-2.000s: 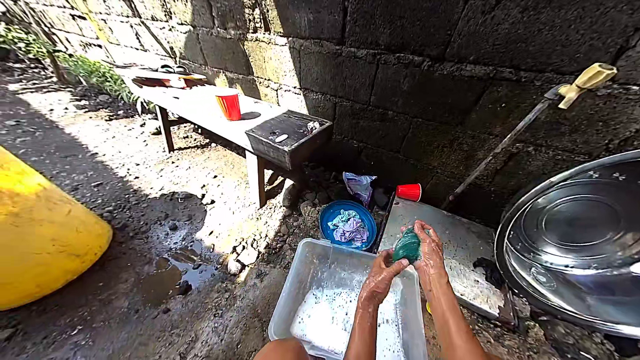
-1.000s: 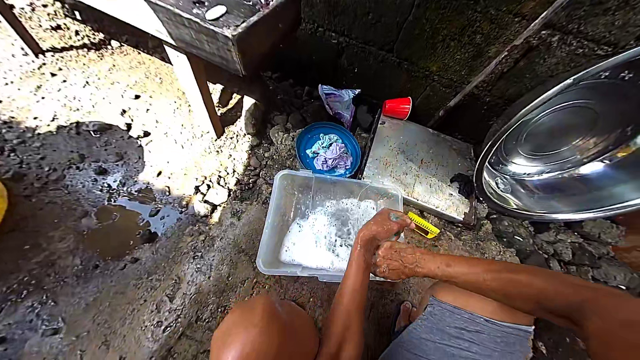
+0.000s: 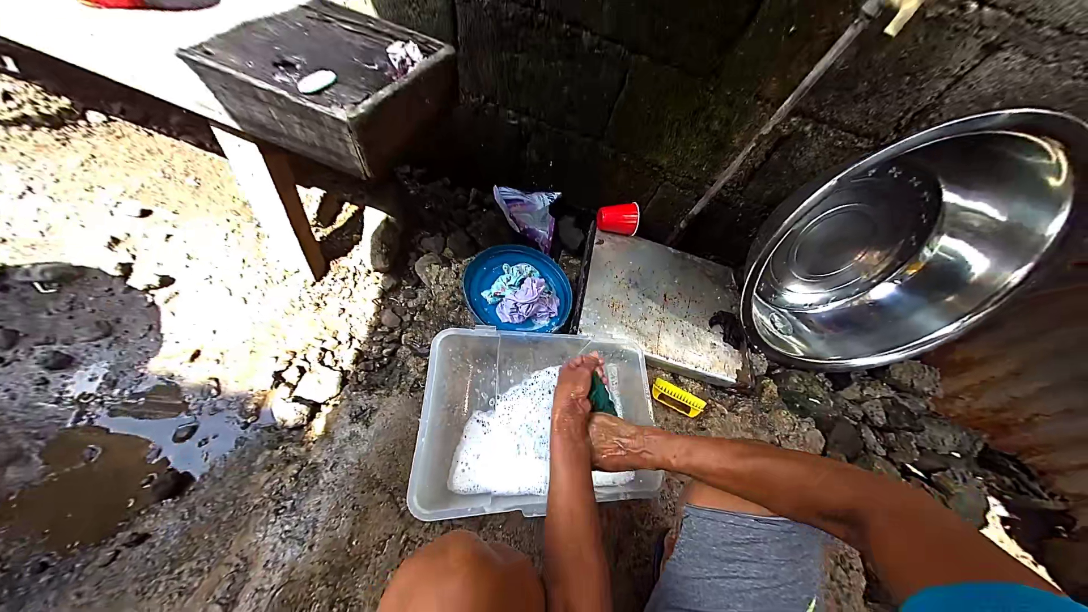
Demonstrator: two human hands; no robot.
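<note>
A dark green cloth (image 3: pixel 602 396) is gripped between my two hands over the right side of a clear plastic tub (image 3: pixel 422 442). My left hand (image 3: pixel 578 382) is closed on its upper part, and my right hand (image 3: pixel 619 442) holds it just below, close against the left wrist. White soap suds (image 3: pixel 506 438) lie in the tub. Behind the tub, a blue basin (image 3: pixel 473 280) holds wet light green and lilac cloths (image 3: pixel 525 297). A yellow plastic brush (image 3: pixel 678 397) rests on the ground right of the tub.
A large metal basin (image 3: pixel 901 314) leans at the right by the block wall. A red cup (image 3: pixel 619 218) lies on a flat metal sheet (image 3: pixel 659 297), near a plastic packet (image 3: pixel 529 212). A wooden box (image 3: pixel 340 127) stands on the bench (image 3: pixel 110 51). A puddle (image 3: pixel 85 476) is at left.
Two seconds ago both hands held the green cloth above the tub's far right corner; they are now lower, over its right side. The view has tilted down.
</note>
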